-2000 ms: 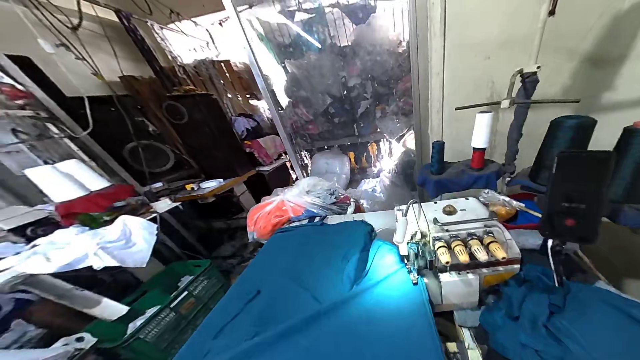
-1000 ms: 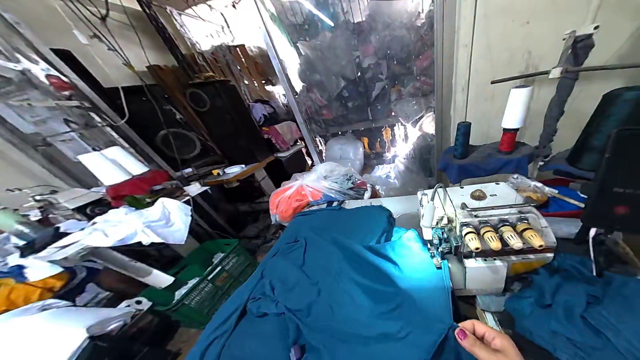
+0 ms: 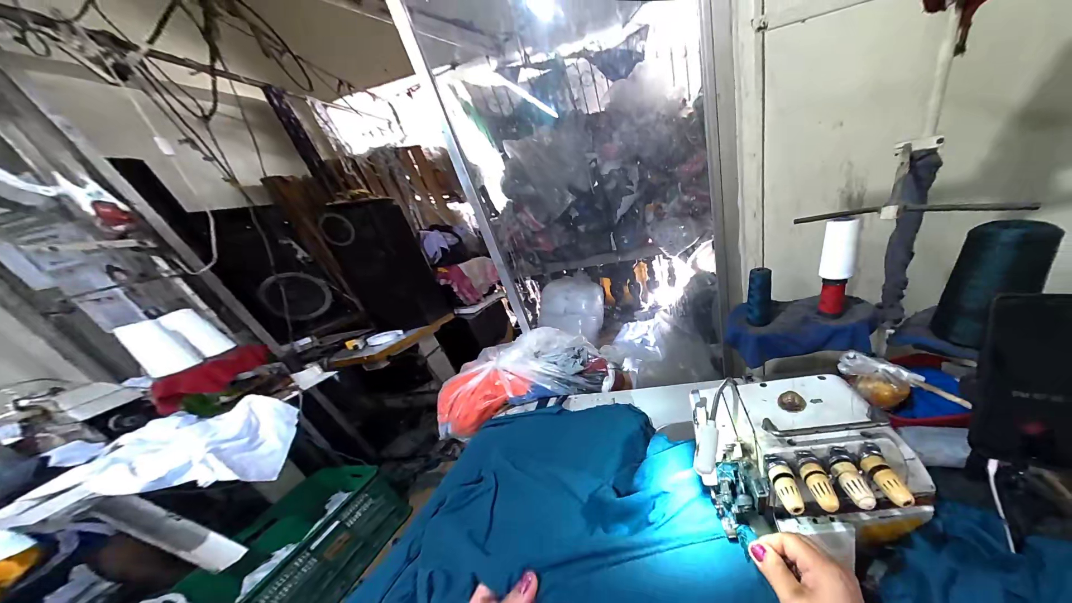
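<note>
Teal fabric (image 3: 553,502) is spread over the worktable and reaches the needle area of a white overlock sewing machine (image 3: 812,419), whose lamp lights the cloth. My right hand (image 3: 804,569) pinches the fabric's edge between thumb and finger, just in front of the presser foot (image 3: 735,511). At the bottom edge of the view, my left hand (image 3: 507,589) rests on the cloth with only some fingertips showing; whether it grips any fabric cannot be told. Several tension dials (image 3: 821,483) line the machine's front.
Thread cones (image 3: 997,280) stand behind the machine, near a dark phone-like device (image 3: 1022,385) at right. More teal fabric (image 3: 963,553) lies below it. A plastic bag with orange cloth (image 3: 502,385) sits behind the table; a green crate (image 3: 335,536) stands left, beside white cloth (image 3: 201,452).
My right hand has moved up to the presser foot with the fabric edge. My left fingertips now show on the cloth, whose folds have shifted.
</note>
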